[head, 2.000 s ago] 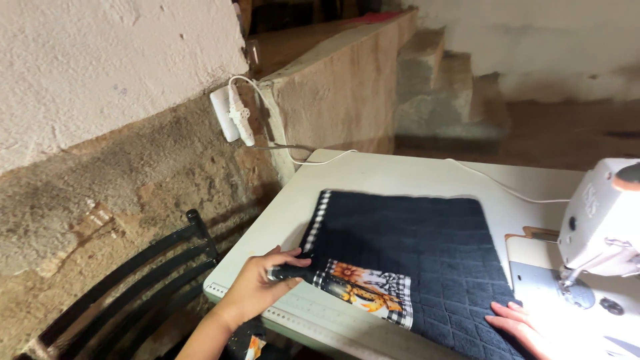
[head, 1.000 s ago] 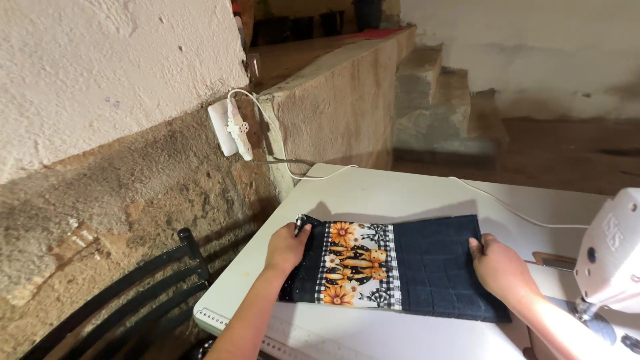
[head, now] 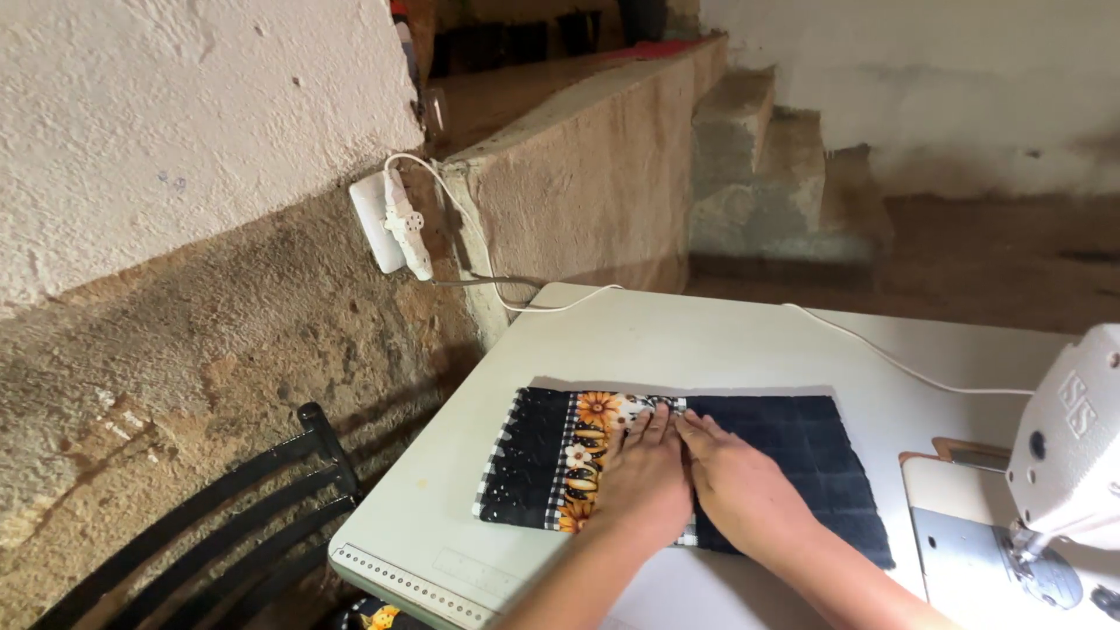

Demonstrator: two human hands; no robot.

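Observation:
A dark quilted fabric piece (head: 787, 446) with a sunflower-print band and black-and-white gingham trim lies flat, apparently folded, on the white sewing table (head: 682, 341). My left hand (head: 647, 472) rests palm down on the printed band, fingers extended. Beside it, my right hand (head: 735, 477) presses on the dark cloth near the gingham strip, its fingertips close to those of my left hand. Neither hand grips the cloth. To the right stands a white sewing machine (head: 1072, 446), its needle area over a metal plate.
A black slatted chair (head: 254, 490) stands at the table's left, by the rough wall. A plug adapter (head: 404, 223) sits in a wall outlet, and a white cable (head: 901, 363) crosses the table to the machine. Concrete steps (head: 770, 175) rise behind.
Both hands have let go of the cloth's ends and come together over its middle. The cloth, held at both ends a second ago, now lies on the table. Two seconds ago it was spread larger.

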